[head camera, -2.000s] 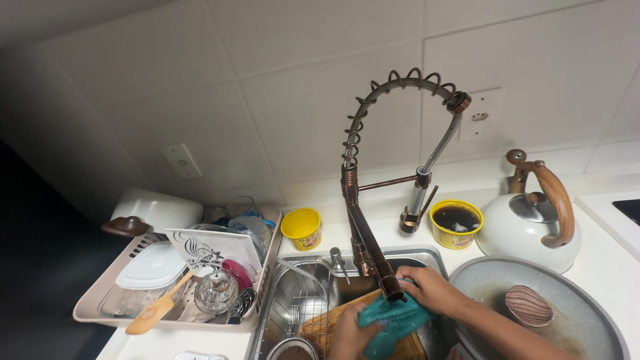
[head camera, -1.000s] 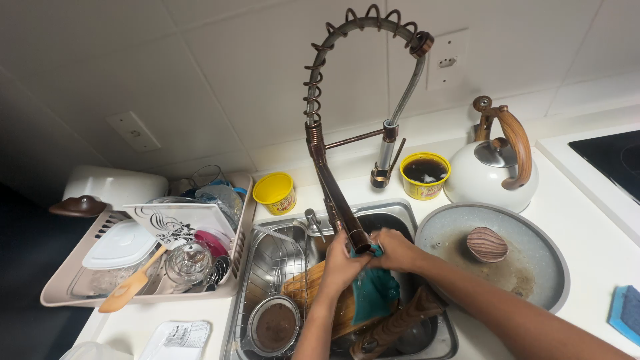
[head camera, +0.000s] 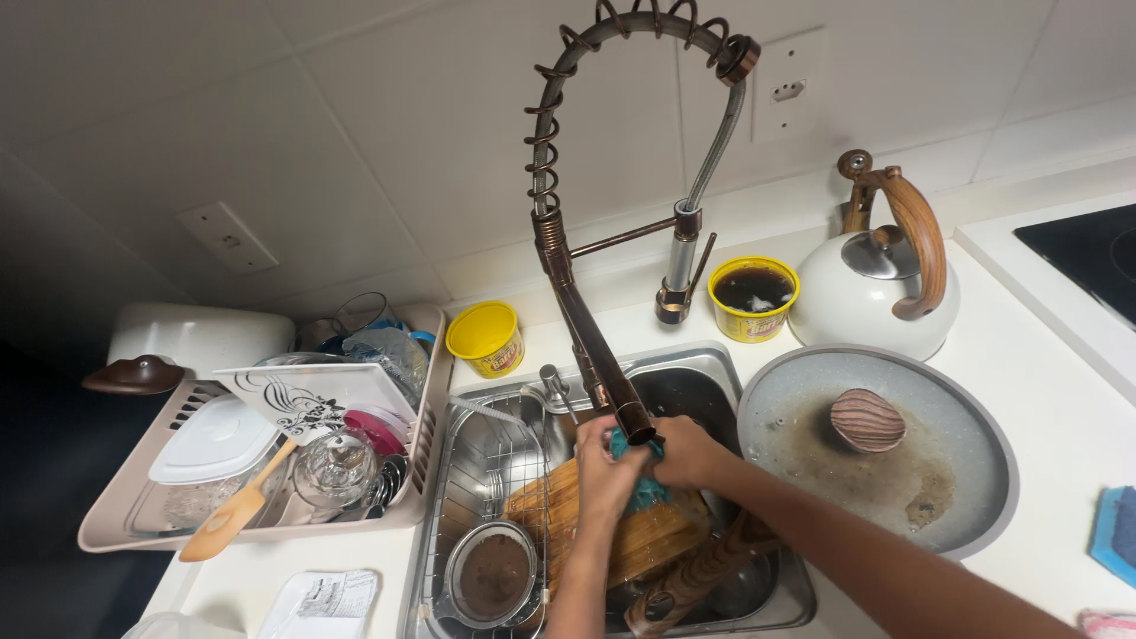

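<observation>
Both hands are together over the sink, right under the spout of the bronze faucet [head camera: 632, 413]. My left hand [head camera: 605, 466] grips one side of a bunched teal cloth [head camera: 646, 488], and my right hand [head camera: 688, 451] grips its other side near the top. Below the cloth a wooden cutting board [head camera: 661, 540] lies tilted in the sink [head camera: 794, 612], with water drops on and around it. A wood-patterned handle [head camera: 688, 590] slants across the basin in front of the board. In the wire basket [head camera: 435, 541] at the left rests a strainer [head camera: 491, 574] with brown contents.
A dish rack [head camera: 115, 524] full of dishes stands left, with a wooden spoon [head camera: 232, 524] leaning out. Behind the sink are a yellow tub [head camera: 486, 342] and another yellow tub [head camera: 753, 324] with dark liquid. A large pan lid [head camera: 799, 426] and a white kettle [head camera: 874, 311] stand right.
The teal cloth, hanging spread below the hands one second ago, is now bunched up between them beneath the spout. The view has shifted since two seconds ago.
</observation>
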